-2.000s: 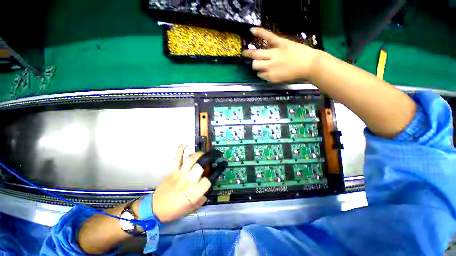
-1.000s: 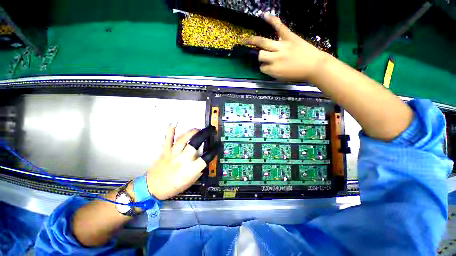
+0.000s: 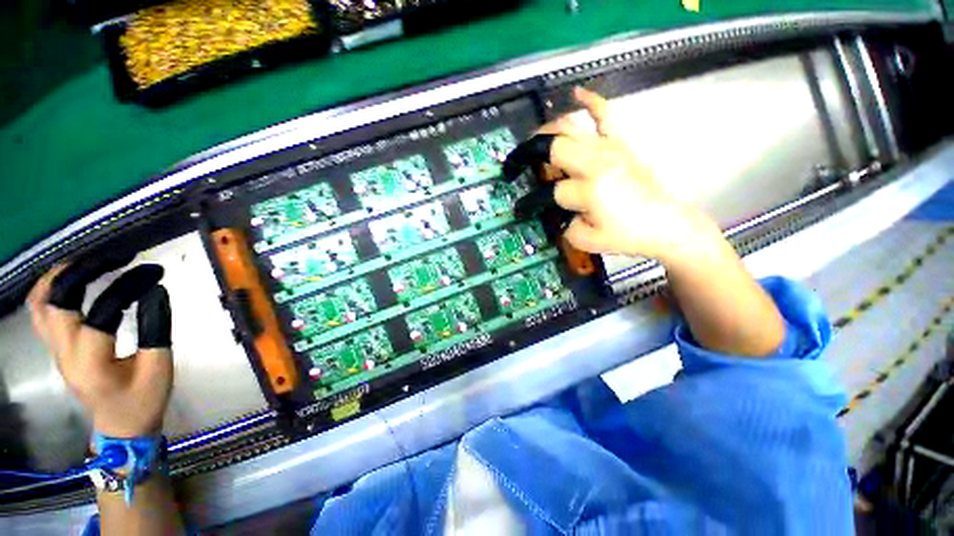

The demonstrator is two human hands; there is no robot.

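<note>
The black pallet (image 3: 445, 354) lies on the conveyor with green circuit boards (image 3: 427, 270) in three columns. It looks tilted in the view. My right hand (image 3: 596, 188) is at the pallet's upper right end, its black-cotted fingertips over the right column of boards; whether it holds a small part is hidden. My left hand (image 3: 113, 340) is raised over the metal plate, left of the pallet and apart from it. Its black-cotted fingers are spread and curled, with no part visible in them. An orange-brown bar (image 3: 256, 311) runs along the pallet's left edge.
A black bin of yellow components (image 3: 214, 37) and part of a bin of dark metallic ones (image 3: 366, 10) stand on the green mat (image 3: 439, 58) behind the line. Conveyor rails (image 3: 722, 65) run along both sides. A blue cord (image 3: 42, 476) runs from my left wrist strap.
The view has swung to the right. My right hand has left the bins for the pallet's right side. My left hand has moved off the pallet's left edge and now stands away from it.
</note>
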